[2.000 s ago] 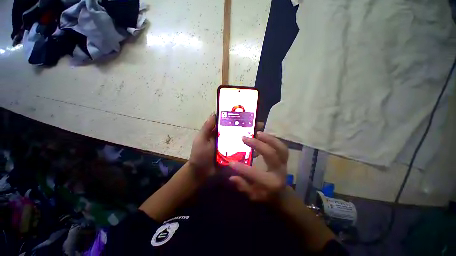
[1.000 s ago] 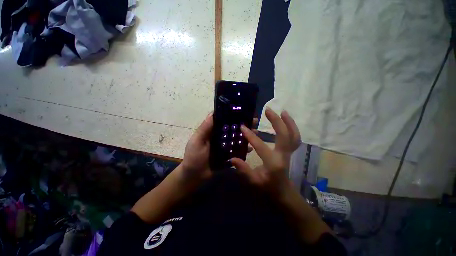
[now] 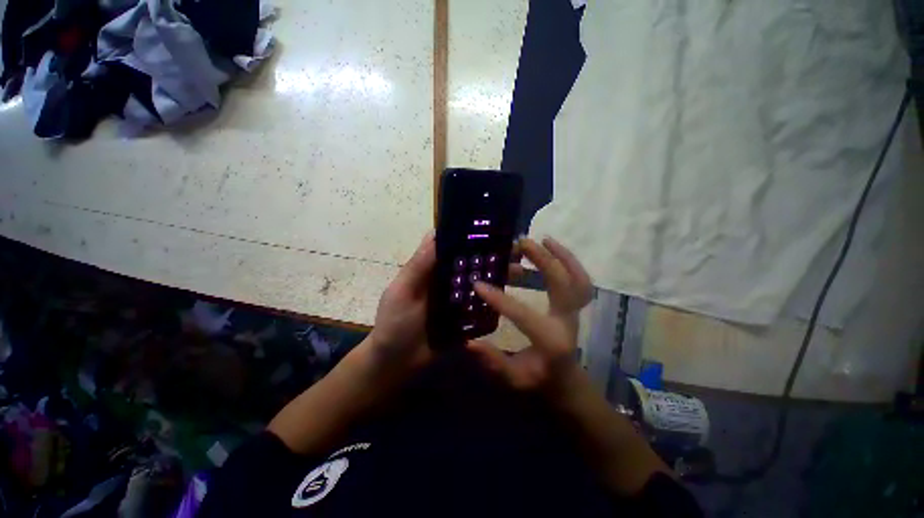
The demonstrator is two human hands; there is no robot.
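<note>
A black smartphone [image 3: 474, 228] is held upright over the table's near edge. Its screen is dark with a lit keypad of small pinkish dots. My left hand [image 3: 403, 309] holds the phone from its left side and underneath; its fingertips show at the phone's right edge. My right hand [image 3: 537, 319] is over the lower right of the phone, its index fingertip on or just above the keypad. The other right fingers are spread, and it holds nothing.
Cream fabric [image 3: 709, 162] covers the right, beside a dark strip [image 3: 532, 121]. A brown wooden strip [image 3: 441, 81] lies left of it. Scraps [image 3: 152, 61] are piled at upper left. The guide rail [image 3: 613, 334], cutter [image 3: 669, 413] and power cord [image 3: 836, 273] are at right.
The phone screen went from a bright white and red page to a dark keypad. My right index fingertip has moved slightly down and left over the keypad.
</note>
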